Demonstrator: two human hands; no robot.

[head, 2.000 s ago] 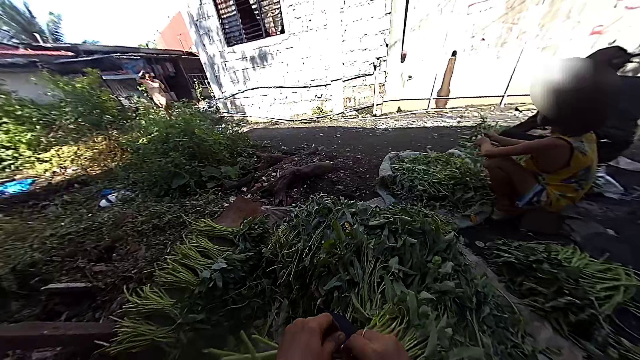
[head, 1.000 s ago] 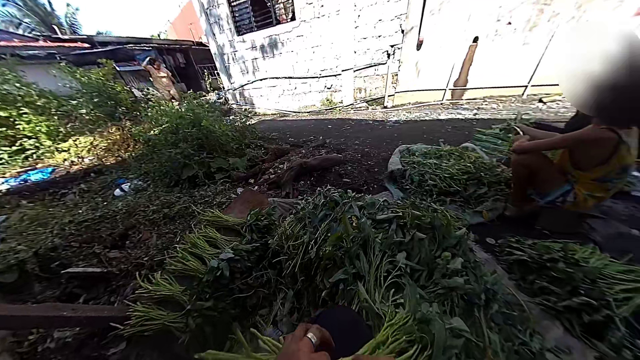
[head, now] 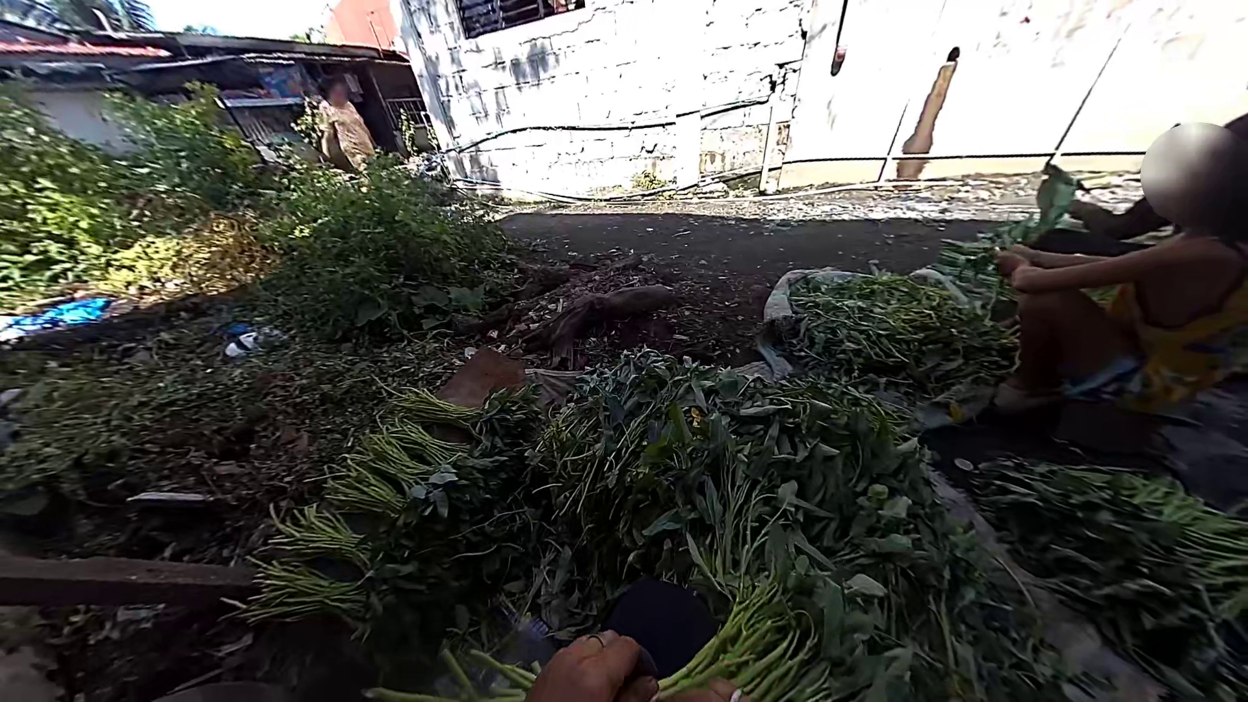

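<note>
At the bottom edge my left hand [head: 585,671], wearing a ring, has its fingers curled beside a dark rounded thing [head: 663,624] that I cannot identify. Just right of it my right hand [head: 710,691] shows only in part, at the lower end of a bunch of green stems [head: 765,639]; its grip is hidden. More pale stems [head: 463,680] lie left of my left hand. A big heap of leafy greens [head: 721,468] spreads in front of both hands. Along its left side lie bunches with their cut stems [head: 317,565] pointing left.
On the right a person [head: 1150,292] sits by another pile of greens [head: 897,327] on a sack, holding leafy stems. More greens [head: 1111,526] lie nearer at right. A wooden beam [head: 117,582] is at lower left, a tree root [head: 604,307] ahead. Another person [head: 343,129] stands far back.
The dark rounded thing shows more above my hands than two seconds ago. My right hand has sunk mostly out of the frame. The seated person's leafy stems now stand higher.
</note>
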